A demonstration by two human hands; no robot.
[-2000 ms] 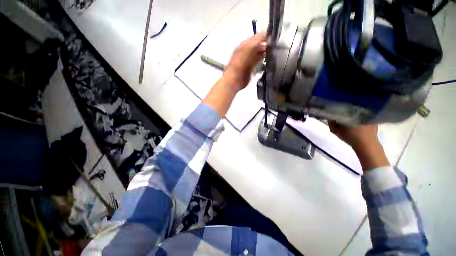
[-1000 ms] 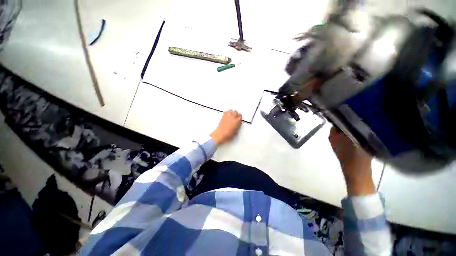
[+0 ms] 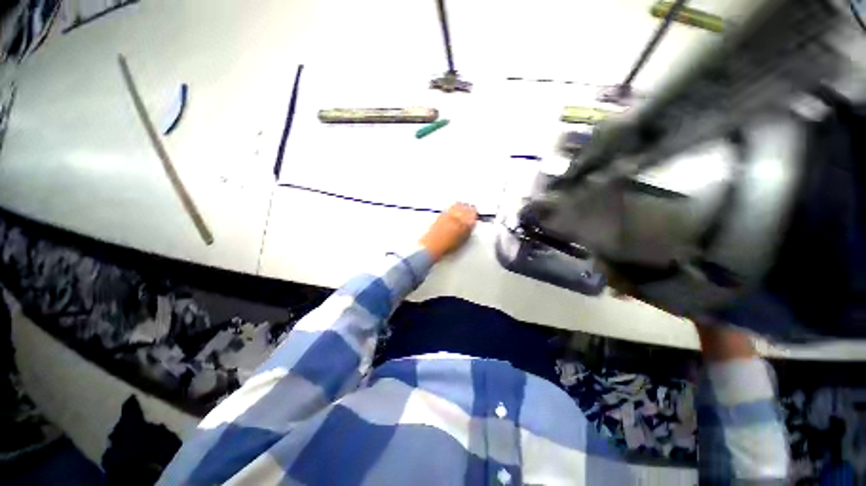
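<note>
The blue and silver cutting machine [image 3: 703, 209] fills the right side, blurred. Its grey base plate [image 3: 551, 268] lies on the table at the front edge of the lay. The white paper marker [image 3: 370, 161] covers the lay, whose dark fabric edge [image 3: 288, 123] shows at the left. My left hand [image 3: 451, 228] rests low on the lay's front edge, left of the base plate, fingers close together; whether they pinch the fabric is unclear. My right hand [image 3: 622, 285] is at the machine's near underside, its grip mostly hidden by the motor.
A weight bar [image 3: 378, 116] and a small green tool [image 3: 432, 128] lie on the paper. Two dark rods stand behind, on small feet [image 3: 450, 84]. A wooden strip [image 3: 163, 147] and a curved offcut [image 3: 177, 108] lie left. Scraps [image 3: 636, 408] are heaped below the table edge.
My left hand has left the machine's front and come down to the lay's front edge, then slightly right. The machine has turned, its base plate now at the lay's corner. The view has shifted.
</note>
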